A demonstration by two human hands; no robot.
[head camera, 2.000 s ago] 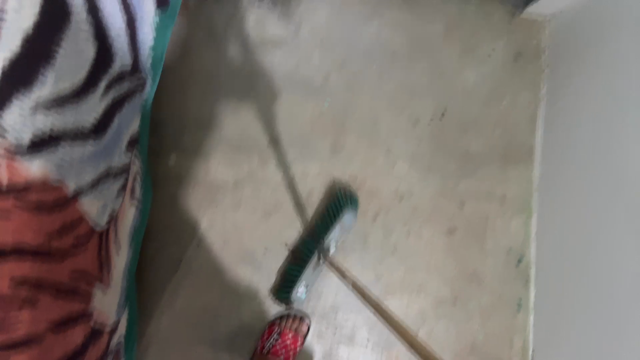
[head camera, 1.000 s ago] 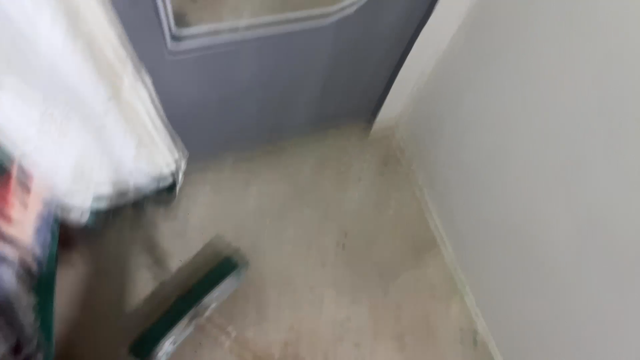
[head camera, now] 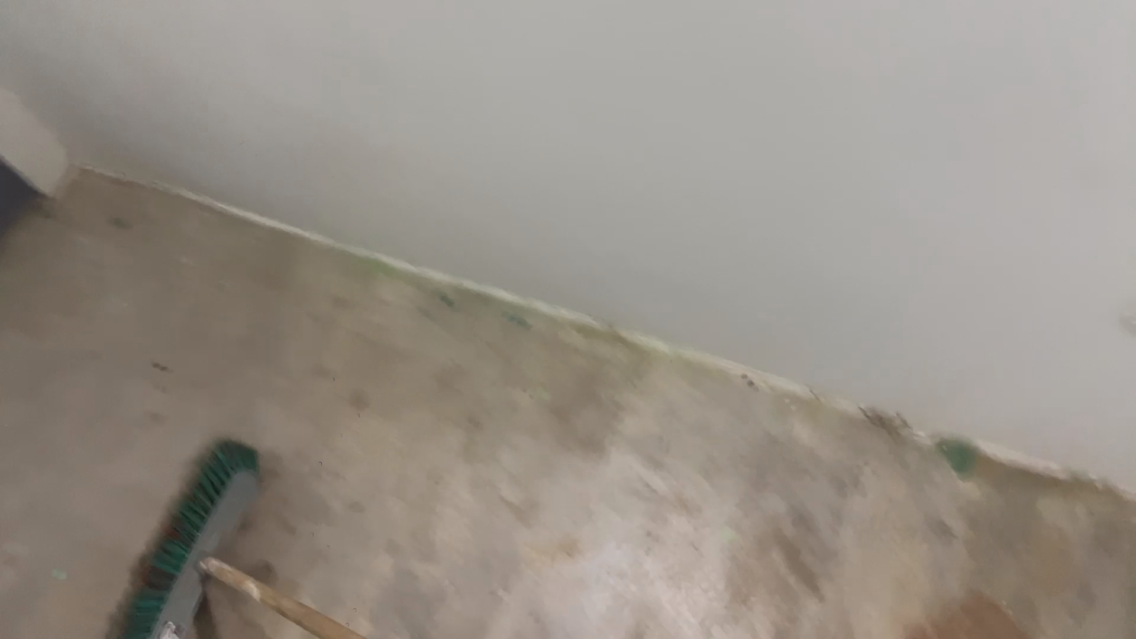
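A push broom head (head camera: 191, 541) with green bristles and a grey block rests on the concrete floor at the lower left of the head view. Its wooden handle (head camera: 275, 603) runs from the block down and right, out of the bottom edge. Neither my left hand nor my right hand shows, so what holds the handle is hidden.
A pale wall (head camera: 674, 177) fills the upper right and meets the stained concrete floor (head camera: 497, 461) along a slanting edge. A small green patch (head camera: 957, 454) lies at the wall's foot. Part of a dark door (head camera: 13, 200) shows at the far left.
The view has swung strongly toward the wall. The zebra-patterned cloth and the foot in a red sandal, seen two seconds ago, are out of sight.
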